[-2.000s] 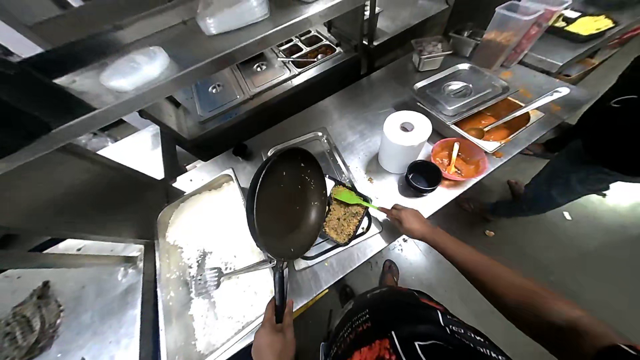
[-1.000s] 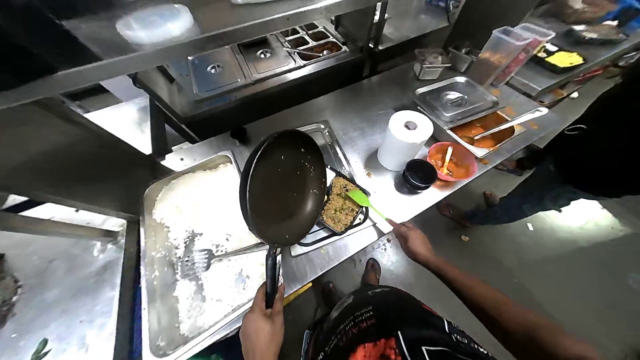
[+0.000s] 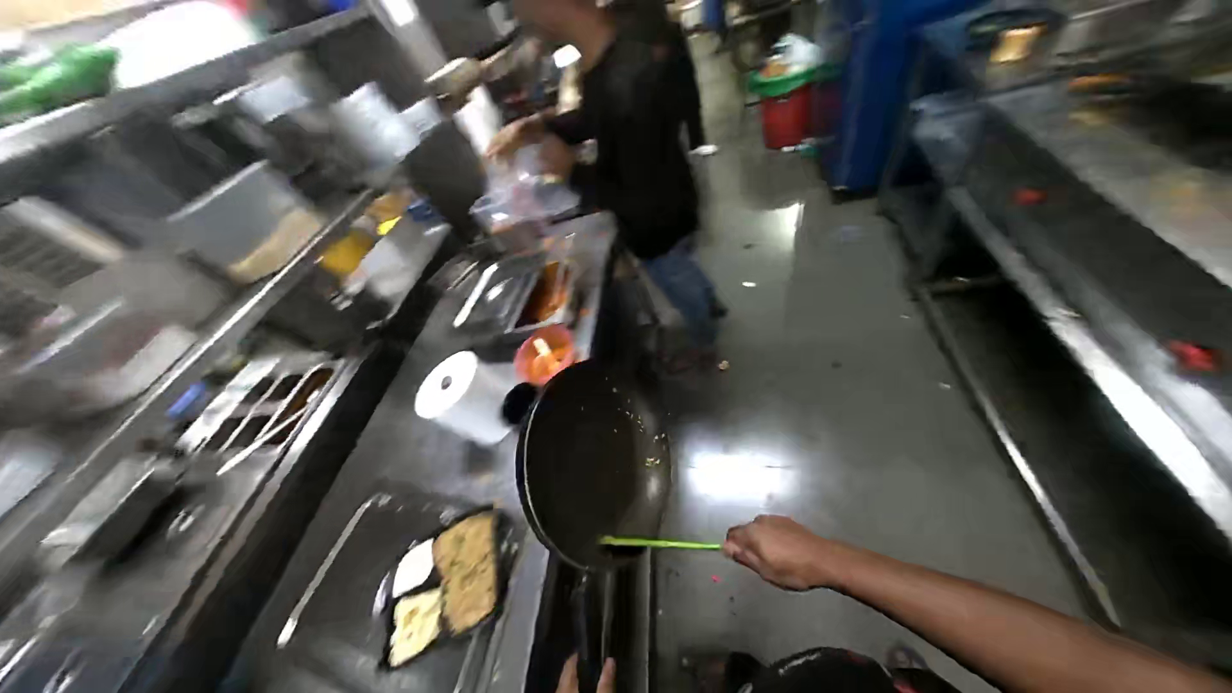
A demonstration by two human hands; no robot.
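Observation:
My left hand (image 3: 585, 677) grips the handle of a black frying pan (image 3: 597, 472) at the bottom edge of the view. Bits of food cling to the pan's inner surface. In my right hand (image 3: 775, 551) is a green spatula (image 3: 664, 544), its head over the pan's near rim. Left of the pan, on the steel counter, a black compartment tray (image 3: 445, 587) holds a browned grain-like food (image 3: 468, 568) beside white and pale yellow portions. A white paper roll (image 3: 465, 395) stands beyond it, with a small black bowl (image 3: 518, 403) partly behind the pan.
A red bowl of orange food (image 3: 545, 354) and a steel pan of orange sauce (image 3: 547, 294) stand farther along the counter. A person in black (image 3: 640, 144) handles a clear plastic bag there. Steel shelving lines the left; another steel bench (image 3: 1078, 241) runs along the right.
The view has swung far to the right along the aisle. The frying pan and green spatula have moved away from the food tray, and the spatula's head is now over the pan.

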